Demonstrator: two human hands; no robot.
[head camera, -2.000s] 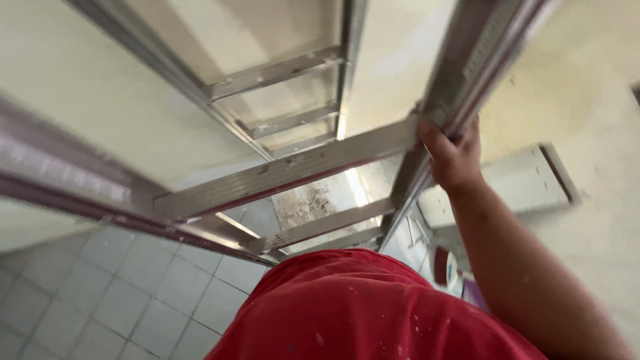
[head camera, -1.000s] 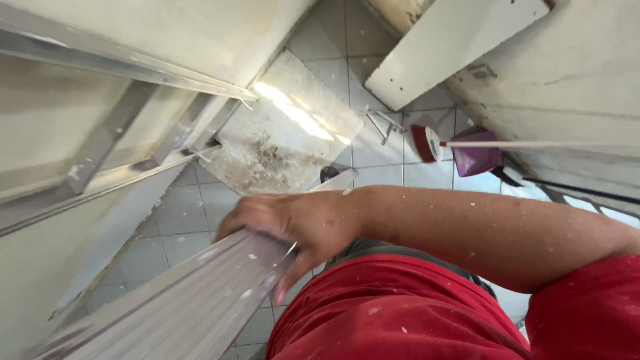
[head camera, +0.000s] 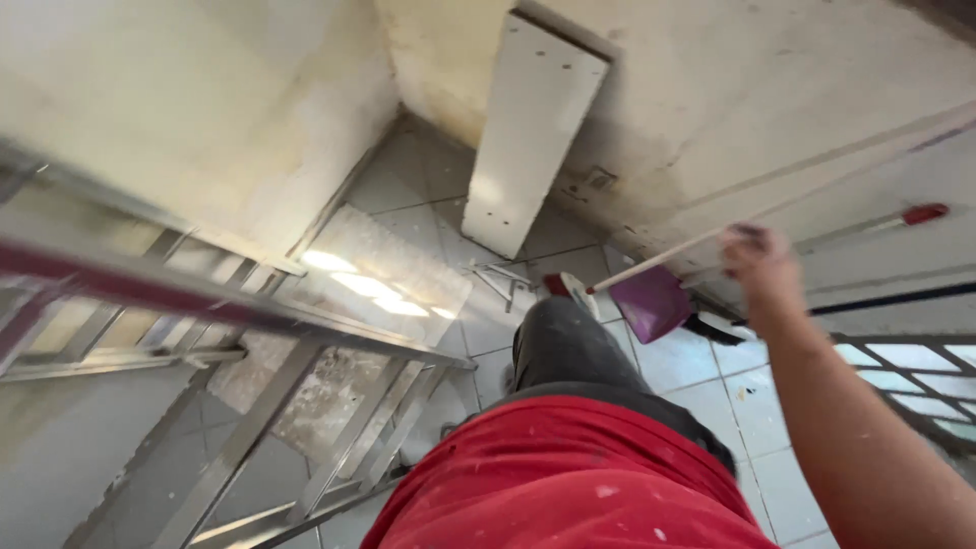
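My right hand, blurred by motion, is over the pale handle of a broom with a red and white head. Whether its fingers grip the handle cannot be told. Beside the broom head lies a purple dustpan, with a black-bristled brush next to it. An aluminium stepladder stands open at the left, one dark red-tinted side rail crossing the view. My left hand is out of view. My dark-trousered knee is bent in front of the broom head.
A pale board leans in the wall corner. Below it a metal bracket rests on the tiles. A stained sheet covers floor under the ladder. To the right are a red-ended pole, a dark pole and a metal grille.
My right hand was on the ladder in both earlier frames; it has let go and moved right, to the broom handle. The view has turned toward the corner and the broom.
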